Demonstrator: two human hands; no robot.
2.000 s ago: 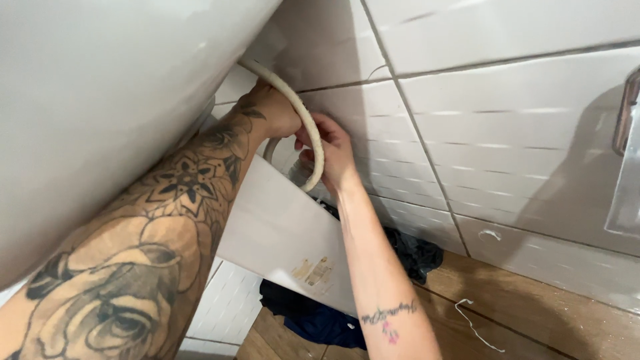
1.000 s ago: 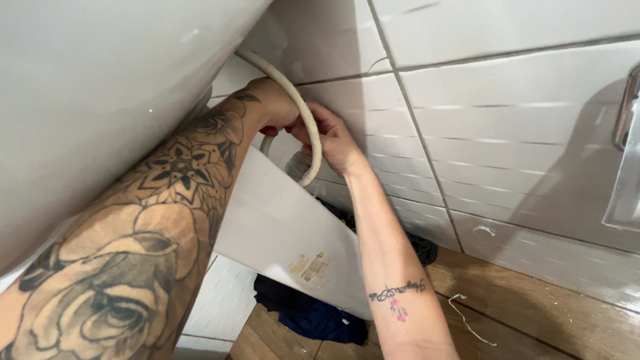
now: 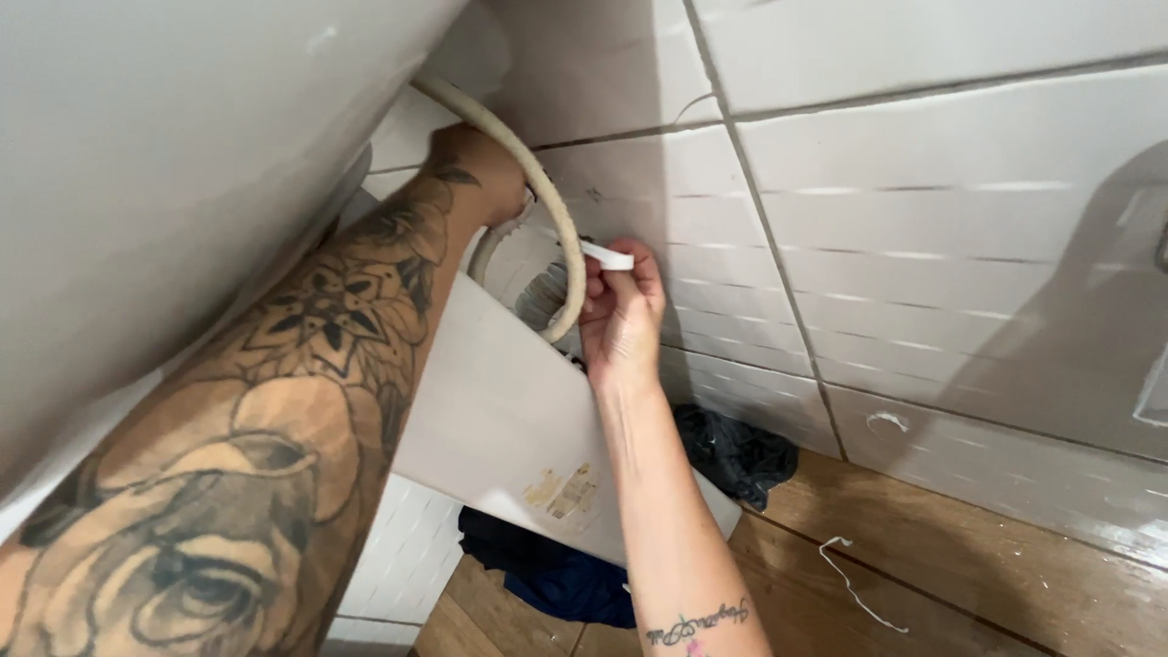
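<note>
My left hand (image 3: 493, 178) reaches behind a curved, off-white flexible hose (image 3: 563, 224), close to the tiled wall; its fingers are hidden, so what they touch cannot be told. To the right of the hose, my right hand (image 3: 625, 310) pinches a narrow strip of white tape (image 3: 609, 257) between thumb and fingers. The strip runs left behind the hose. A greyish ribbed part (image 3: 543, 294) shows inside the hose's loop. Below both hands is a white pedestal or panel (image 3: 511, 401) with a brownish stained patch.
A large glossy white fixture (image 3: 182, 137) fills the upper left. White tiles (image 3: 912, 228) cover the wall at right. Dark cloth (image 3: 739, 452) and navy cloth (image 3: 570, 584) lie on the wood-look floor (image 3: 821, 584), with a thin white strand (image 3: 853, 584) nearby.
My right hand has moved away from my left hand, out to the right of the hose and slightly down. The white strip in its fingers now shows. My left hand stays behind the hose.
</note>
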